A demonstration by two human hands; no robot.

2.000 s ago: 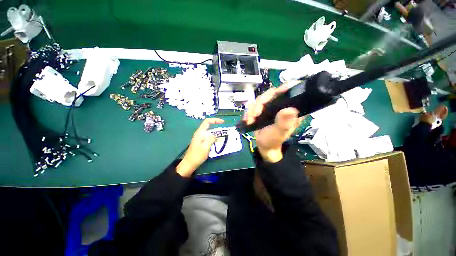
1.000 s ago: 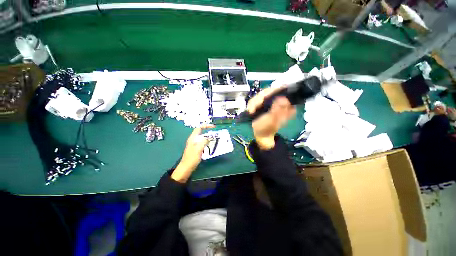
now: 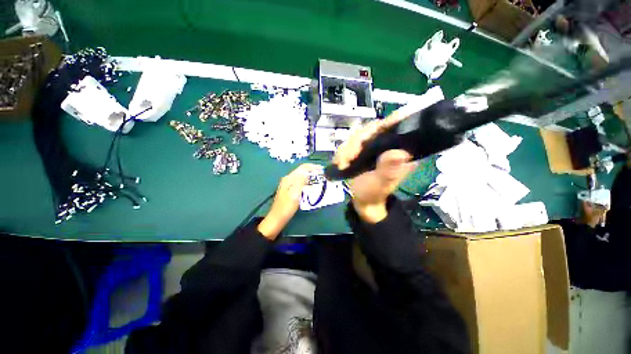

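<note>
My right hand (image 3: 379,174) grips the black electric screwdriver (image 3: 422,131), which is tilted with its tip down to the left, over a white housing (image 3: 325,194). My left hand (image 3: 292,195) holds the housing's left side near the bench's front edge. A dark cable curves across the housing's face, and another dark line runs down left past my left wrist. The screwdriver's tip and the exact contact point are hidden or too small to tell.
The screw feeder (image 3: 342,104) stands behind my hands. Small white pieces (image 3: 278,126) and metal fittings (image 3: 223,110) lie left of it. White housings (image 3: 477,183) are piled at right above an open carton (image 3: 508,290). Black cables (image 3: 52,148) and two white units lie at far left.
The screwdriver lifted from the housing's area and has come back down over it since one second ago. The camera view has shifted. My left hand stays on the housing.
</note>
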